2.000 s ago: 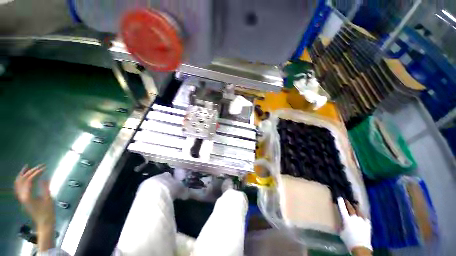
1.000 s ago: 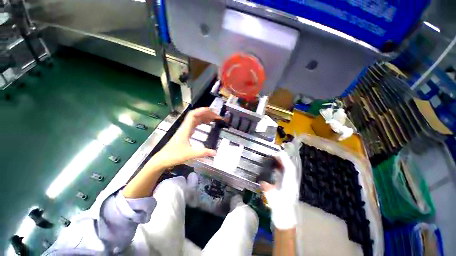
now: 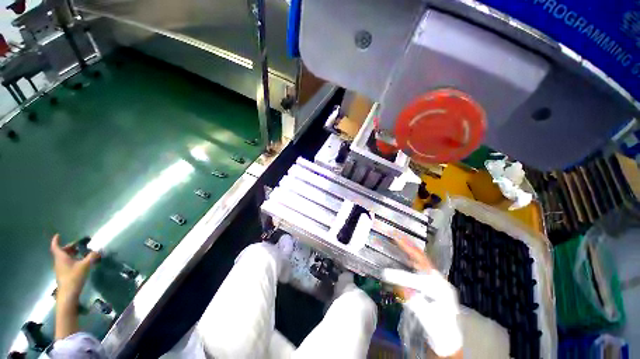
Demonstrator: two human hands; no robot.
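Note:
My left hand (image 3: 70, 277), bare, is over the green conveyor belt (image 3: 140, 133) at the left, with a black plastic part (image 3: 82, 245) between its thumb and fingers, at belt level. Another black part (image 3: 353, 224) lies in the white jig (image 3: 363, 231) on the grooved metal table (image 3: 309, 200). My right hand (image 3: 424, 287), in a white glove with some bare fingertips, is just right of the jig over the table's right end. Its fingers are spread, slightly blurred, and no part shows in it.
Small fittings (image 3: 177, 219) form a row along the belt edge. A lined tray (image 3: 551, 280) with rows of black parts stands at the right. The grey machine head with its red knob (image 3: 441, 126) hangs over the table's back. A crumpled white wipe (image 3: 509, 181), brown dividers and a green bin lie beyond.
My left hand has moved from the jig to the belt with a black part. The part from my right hand now lies in the jig, and that hand has let go. The view has shifted left.

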